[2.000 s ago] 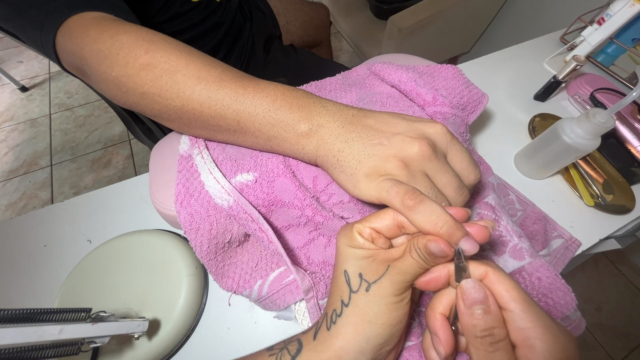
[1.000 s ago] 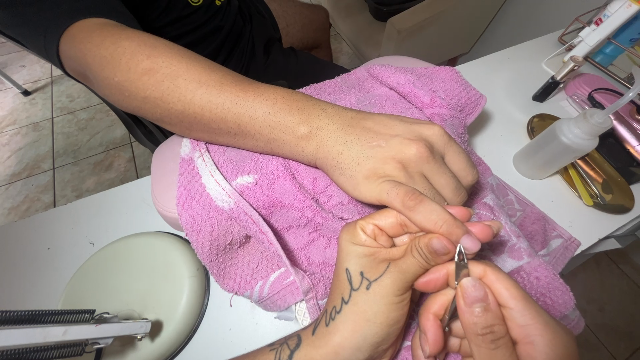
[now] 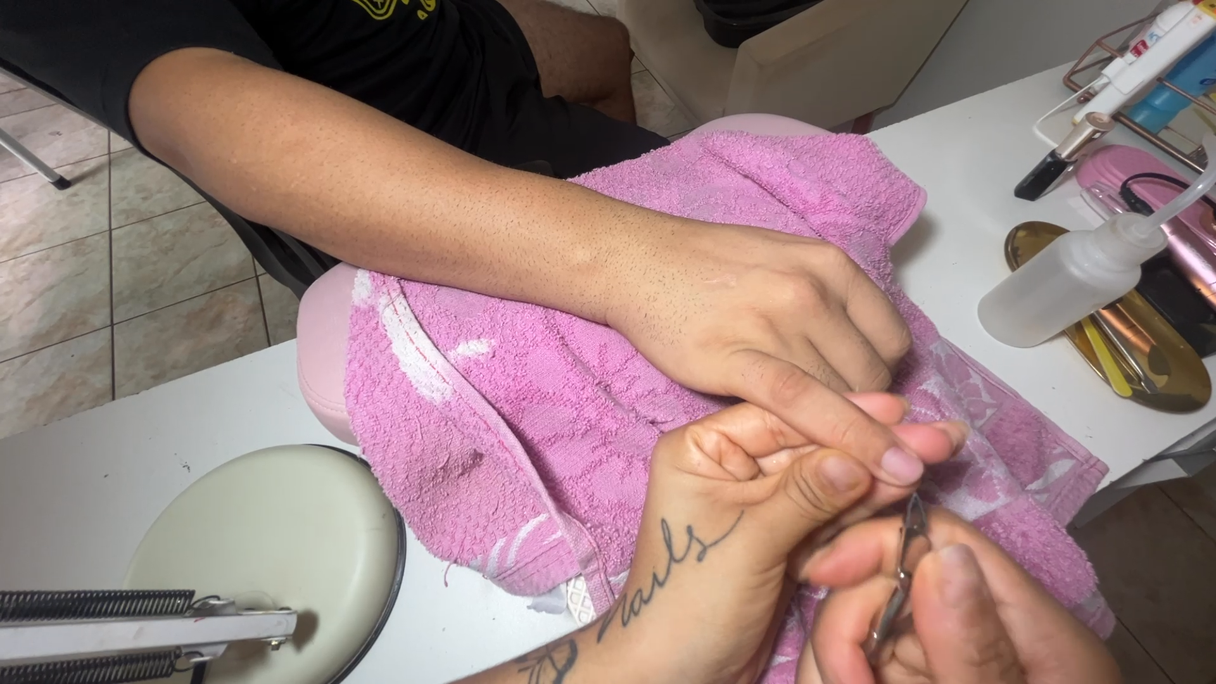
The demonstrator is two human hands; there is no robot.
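Observation:
My left hand holds a finger of another person's hand, with my thumb beside its fingertip. In my right hand is a pair of metal cuticle nippers, gripped between thumb and fingers. The nippers' tip points up and lies close to the held fingernail; whether it touches the skin I cannot tell. The other person's forearm rests across a pink towel, which drapes over a pink padded armrest.
A round lamp base with a spring arm stands at the lower left of the white table. At right are a translucent squeeze bottle, a gold tray with tools, a brush and a wire rack.
The nippers in my right hand have turned and their tip has shifted slightly. My left hand still holds the same finger, and the other person's arm stays on the towel.

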